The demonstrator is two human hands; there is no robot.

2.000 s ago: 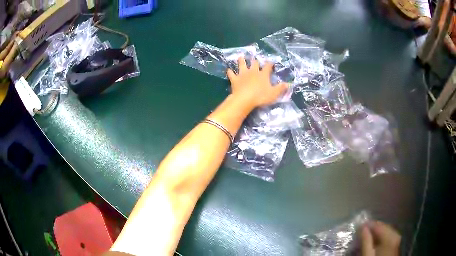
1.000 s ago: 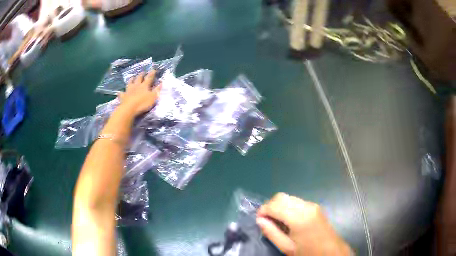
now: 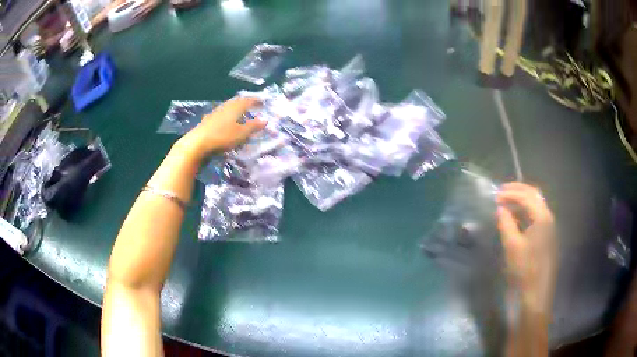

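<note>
Shiny clear zip bags (image 3: pixel 328 129) lie in a loose overlapping pile in the middle of the table, with dark bits showing inside some. My left hand (image 3: pixel 230 125) lies on the pile's left side, fingers spread or slightly bent; whether it grips a bag I cannot tell. My right hand (image 3: pixel 524 209), slightly blurred, pinches the top edge of one clear zip bag (image 3: pixel 461 219) to the right of the pile. A dark item shows blurred in that bag's lower part.
A blue plastic tray (image 3: pixel 92 81) stands at the upper left. A black pouch-like item (image 3: pixel 73 178) lies among more bags at the left edge. Pale posts (image 3: pixel 503 42) stand at the upper right beside tangled yellow-green strips (image 3: pixel 576 84). A small clear bag (image 3: pixel 618 247) lies far right.
The view has shifted since the earlier frames. My right hand has lifted its bag and moved it up and right. My left hand has moved from the pile's upper part to its left side.
</note>
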